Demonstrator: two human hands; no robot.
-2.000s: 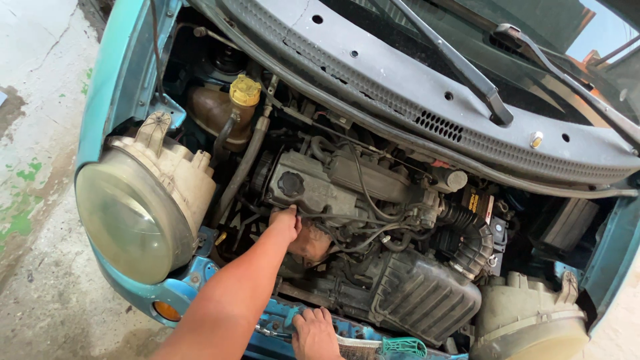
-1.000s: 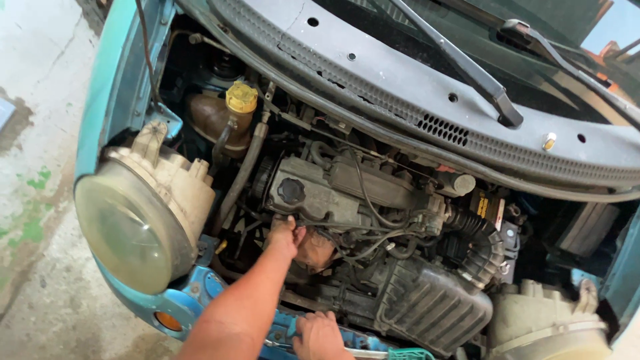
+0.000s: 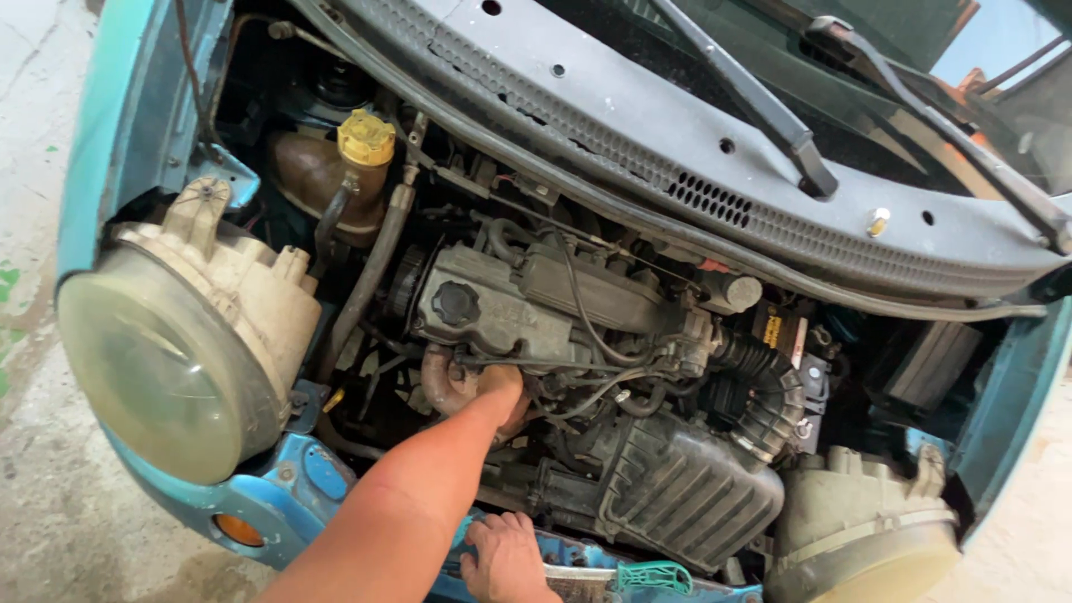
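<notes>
My left hand [image 3: 501, 383] reaches down into the engine bay below the edge of the valve cover [image 3: 502, 314], beside the rusty exhaust manifold pipe [image 3: 437, 377]. Its fingers are hidden behind a cable and the engine parts, so what they touch cannot be seen. The black oil filler cap [image 3: 455, 302] sits on the valve cover, up and to the left of that hand. My right hand [image 3: 507, 557] rests with bent fingers on the blue front crossmember [image 3: 578, 551], left of a green plastic clip-like piece [image 3: 655, 576]. No tool shows in it.
Two detached-looking headlights [image 3: 159, 368] [image 3: 863, 528] flank the bay. A black ribbed air filter housing [image 3: 691, 486] and corrugated intake hose [image 3: 775, 389] lie to the right. A reservoir with a yellow cap [image 3: 366, 138] stands at the upper left. Wipers [image 3: 745, 100] lie above the cowl [image 3: 620, 109].
My left hand has moved deeper, from the lower edge of the valve cover, where its fingers showed, to behind the cable. My right hand has stayed on the crossmember.
</notes>
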